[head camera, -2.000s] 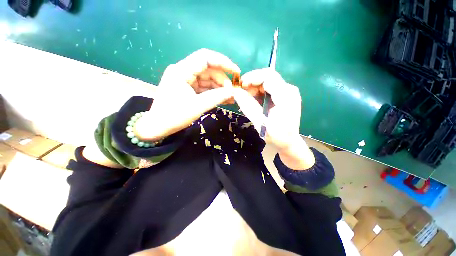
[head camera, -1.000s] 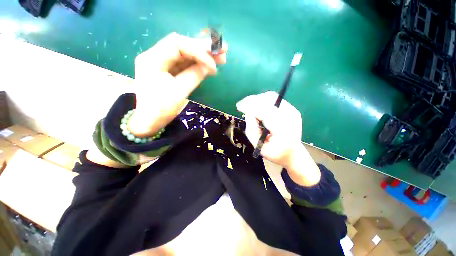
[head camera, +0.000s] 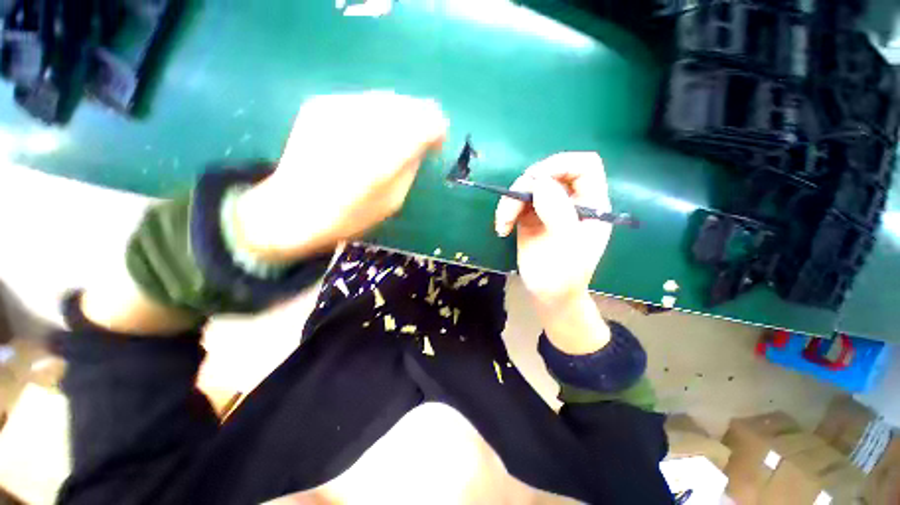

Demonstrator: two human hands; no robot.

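Observation:
My right hand [head camera: 561,212] holds the dark tweezers [head camera: 493,188], which point left over the green surface. A small black piece [head camera: 465,160] is at the tweezer tips, standing up from them. My left hand [head camera: 360,163] is just left of that piece, over the green surface. It is overexposed and blurred, and its fingers are turned away, so I cannot tell whether it holds anything. The black piece does not appear to touch my left hand.
Stacked black housings [head camera: 735,84] stand at the right, with smaller black parts [head camera: 725,247] below them. More black housings [head camera: 113,74] are at upper left. Pale scraps [head camera: 390,323] lie on my lap. Cardboard boxes [head camera: 775,439] and a blue-and-red item [head camera: 824,359] are on the floor.
The tweezers have turned from pointing upward or downward to pointing left, with the black piece now at their tips. My left hand has lowered and turned. The view has shifted.

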